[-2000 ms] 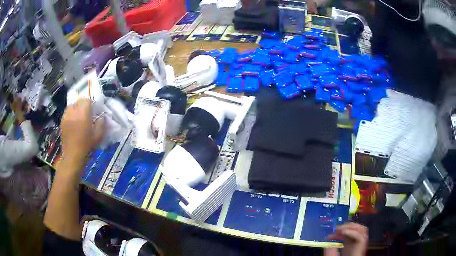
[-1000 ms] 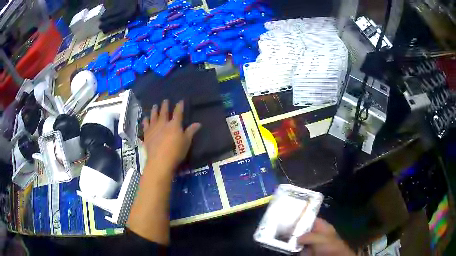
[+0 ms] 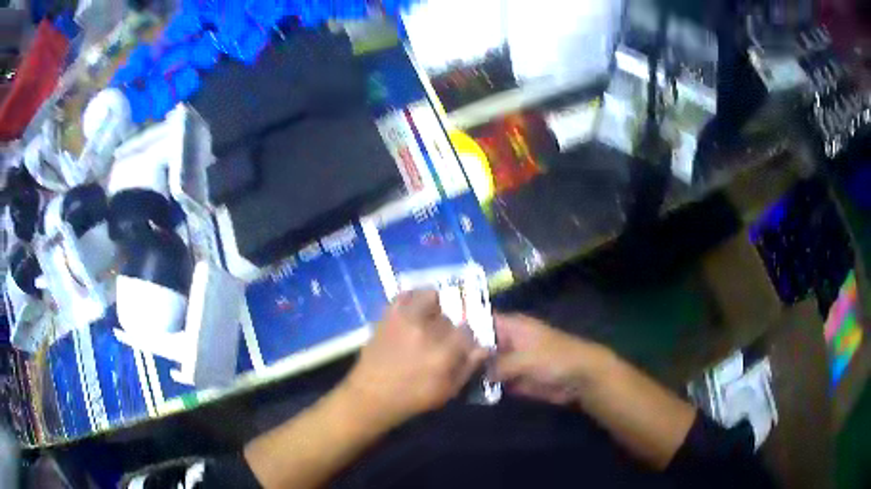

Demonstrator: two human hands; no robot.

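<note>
A white camera housing point(image 3: 465, 298) is held at the bench's front edge, blurred by motion. My left hand point(image 3: 417, 351) is closed over its near left part, fingers bent down on it. My right hand point(image 3: 540, 358) grips its right side. Both hands hide the lower part of the housing. Whether my left hand also holds a small piece cannot be told. A stack of black foam pads point(image 3: 296, 153) lies on the bench beyond the hands.
White camera units point(image 3: 153, 304) are piled at the left. Blue battery packs point(image 3: 229, 38) lie at the back. White back covers point(image 3: 563, 43) are at the back right, near a yellow round thing point(image 3: 472, 164). A brown carton point(image 3: 812, 353) stands below the bench at right.
My left hand has moved from the foam stack to the housing at the bench edge. My right hand has brought the housing left and tilted it. The view has shifted.
</note>
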